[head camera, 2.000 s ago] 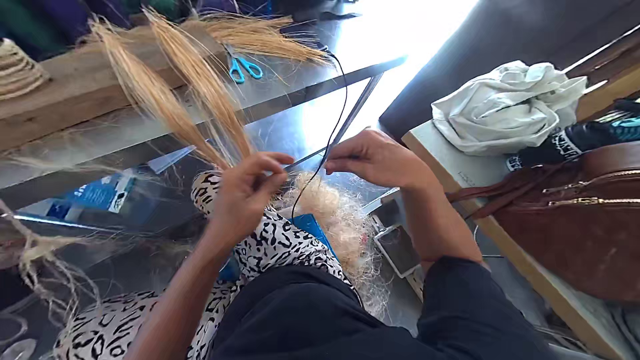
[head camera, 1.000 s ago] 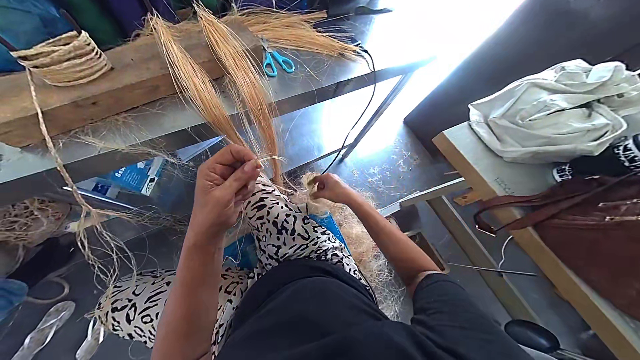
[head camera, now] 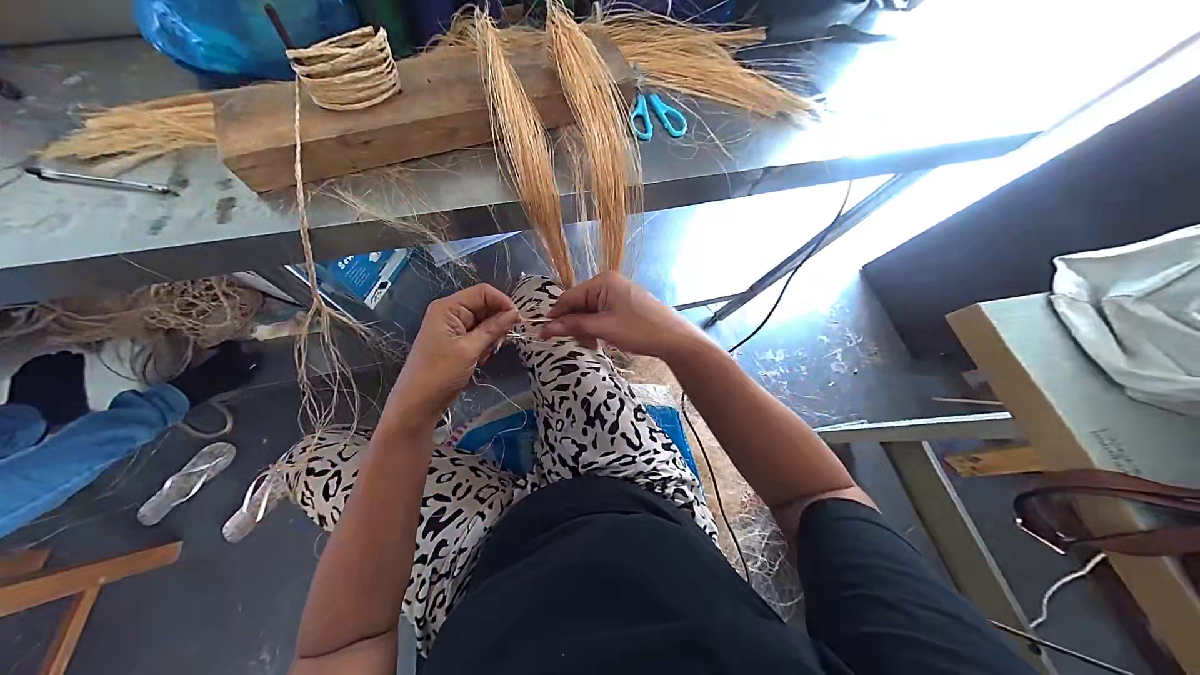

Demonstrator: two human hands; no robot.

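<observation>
My left hand [head camera: 466, 339] pinches thin pale fibre strands [head camera: 532, 321] between thumb and fingers, above my patterned trousers. Close to its right, my right hand [head camera: 609, 314] pinches the same strands, which span the small gap between the hands. Two hanks of straw-coloured fibre [head camera: 527, 141] hang over a wooden beam [head camera: 412, 112] toward my hands. A coil of braided fibre cord [head camera: 349, 70] is wound around a dark peg at the beam's left, and its braid [head camera: 302, 197] hangs over the table edge with loose ends.
Blue-handled scissors [head camera: 658, 114] and a pen [head camera: 101, 181] lie on the metal table [head camera: 375, 222]. A black cable [head camera: 797, 272] runs down at the right. A box [head camera: 1059, 375] with pale cloth [head camera: 1139, 319] stands at the right. Loose pale fibre [head camera: 750, 506] lies below my right arm.
My hands have come close together; one second ago they were farther apart, the right one holding a pale fibre tuft. The view has shifted left, showing more of the table and beam.
</observation>
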